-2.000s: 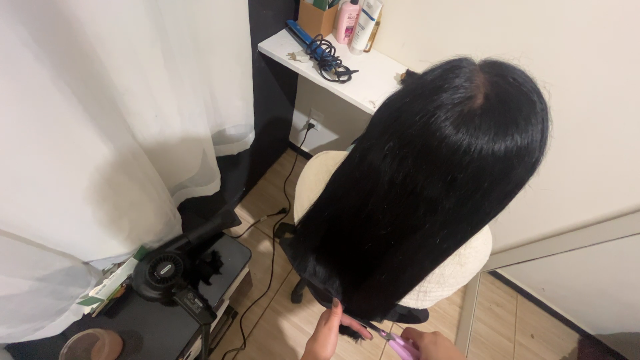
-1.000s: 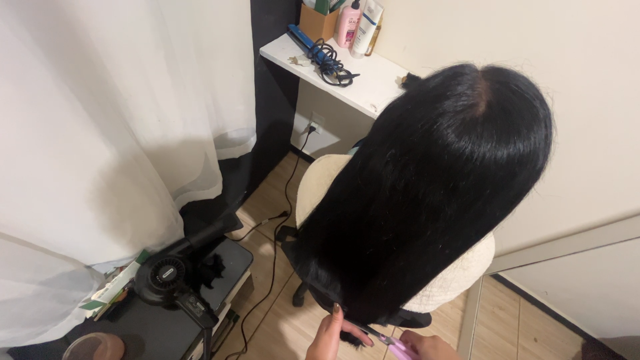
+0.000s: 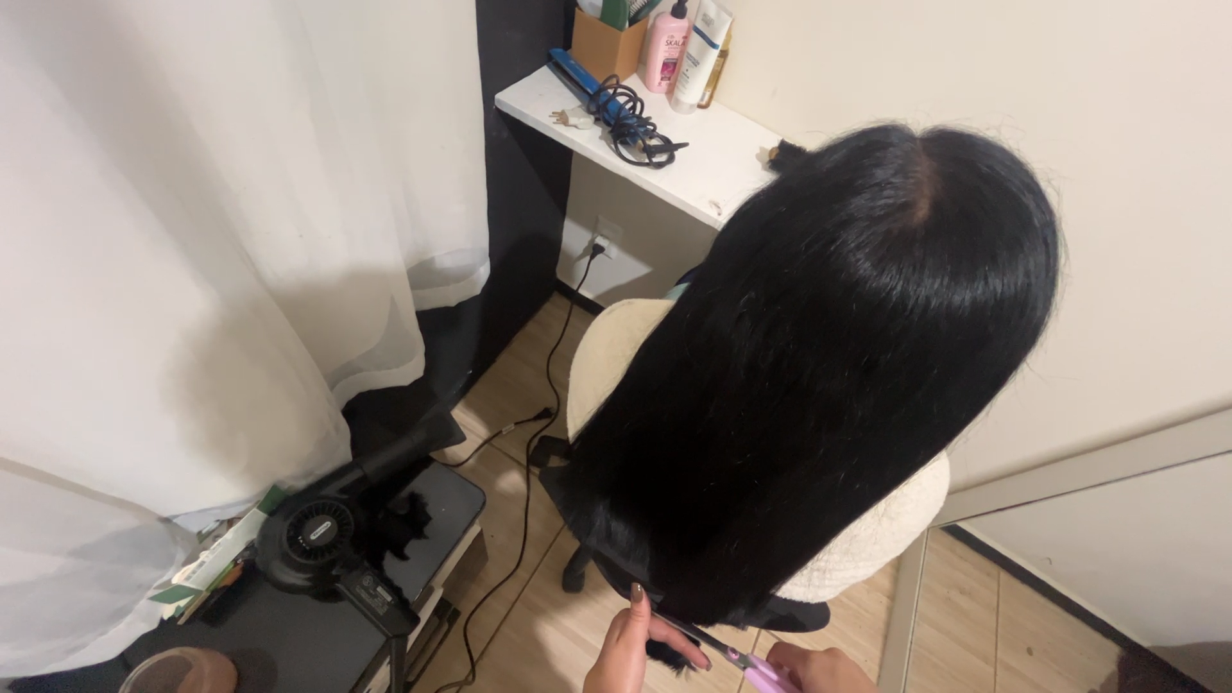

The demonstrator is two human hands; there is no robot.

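Note:
Long straight black hair (image 3: 770, 404) of a seated person, seen from behind, hangs down over a cream fleece garment or cover (image 3: 881, 539). At the hair's lower ends, my left hand (image 3: 630, 645) pinches a section between thumb and fingers, and a dark tuft (image 3: 669, 654) sticks out below the fingers. My right hand (image 3: 818, 669) holds scissors with pink-purple handles (image 3: 765, 674), to the right of my left hand. Their blades lie along the hair ends beside my left fingers; how far apart the blades are cannot be told.
A black hair dryer (image 3: 322, 534) lies on a dark cart top (image 3: 289, 626) at lower left, its cord on the tiled floor. A white shelf (image 3: 712, 178) holds a blue flat iron (image 3: 577, 77) and bottles (image 3: 666, 48). White curtains (image 3: 192, 241) hang left; a framed mirror (image 3: 1088, 472) leans right.
My hands stay at the hair's lower ends, with the scissors in my right hand throughout. The dark tuft below my left fingers has shifted slightly.

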